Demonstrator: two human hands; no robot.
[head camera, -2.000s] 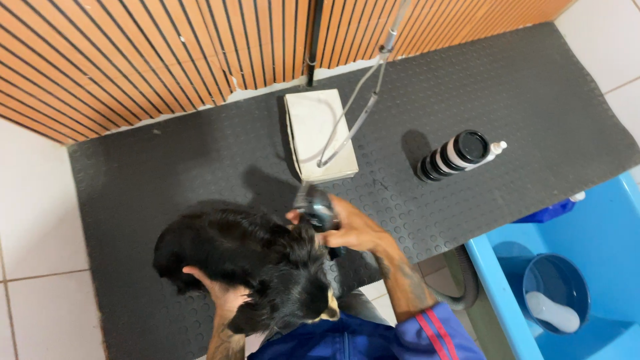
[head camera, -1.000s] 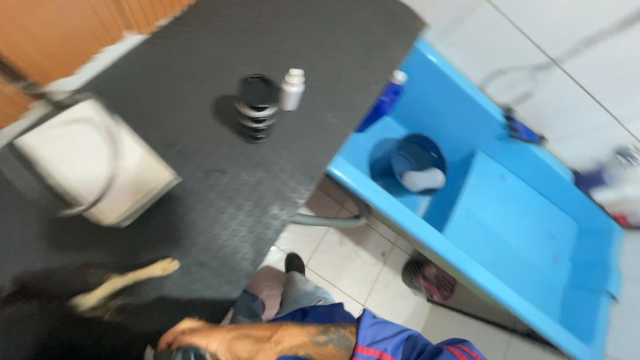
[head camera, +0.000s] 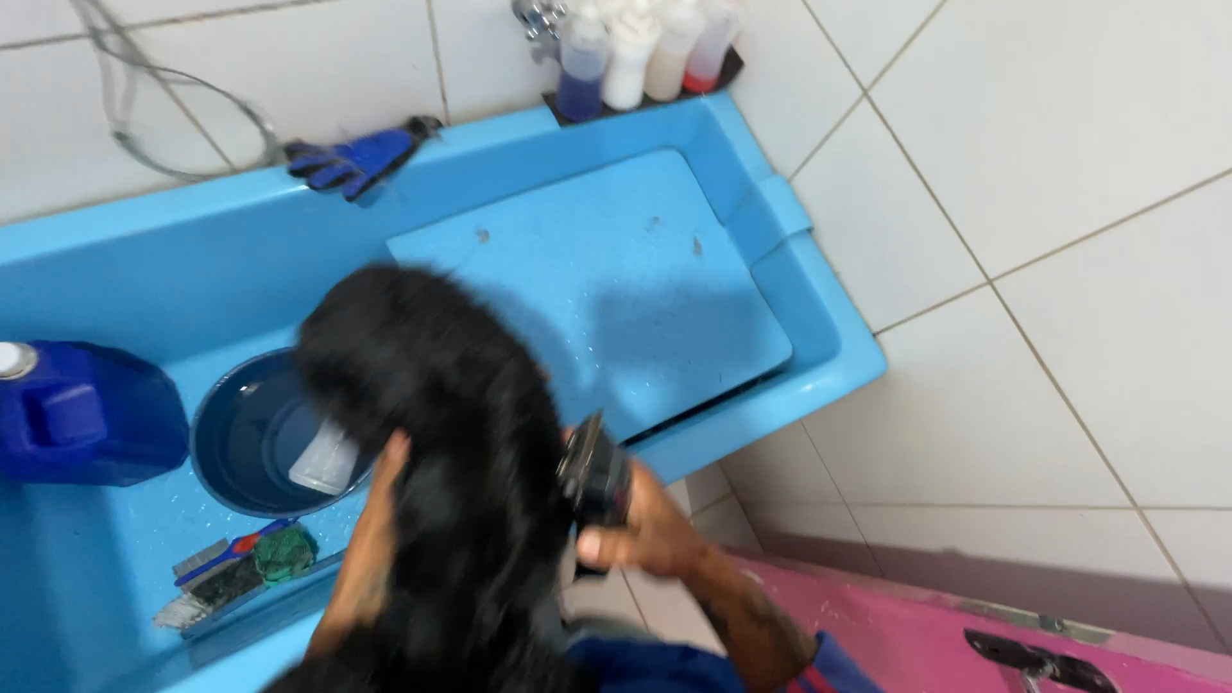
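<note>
A black-furred dog (head camera: 462, 452), blurred, is held up over the near edge of a blue tub (head camera: 847, 356). My left hand (head camera: 385, 500) grips it from the left, the thumb showing against the fur and the other fingers hidden behind the body. In my right hand (head camera: 640, 529) is a black electric hair clipper (head camera: 597, 472), close beside the dog's right flank; whether its blade touches the fur cannot be told.
A dark blue basin (head camera: 231, 462) with a white bottle (head camera: 325, 460), a blue jug (head camera: 87, 414), brushes (head camera: 217, 563) and a green scrubber (head camera: 285, 551) lie in the tub. A blue glove (head camera: 361, 159) and several bottles (head camera: 630, 58) line its back rim. A pink surface (head camera: 866, 626) stands lower right.
The dog lay on the black-topped table two seconds ago; now it is held up at the tub. The view has swung right to the tub. The clipper has stayed in my right hand.
</note>
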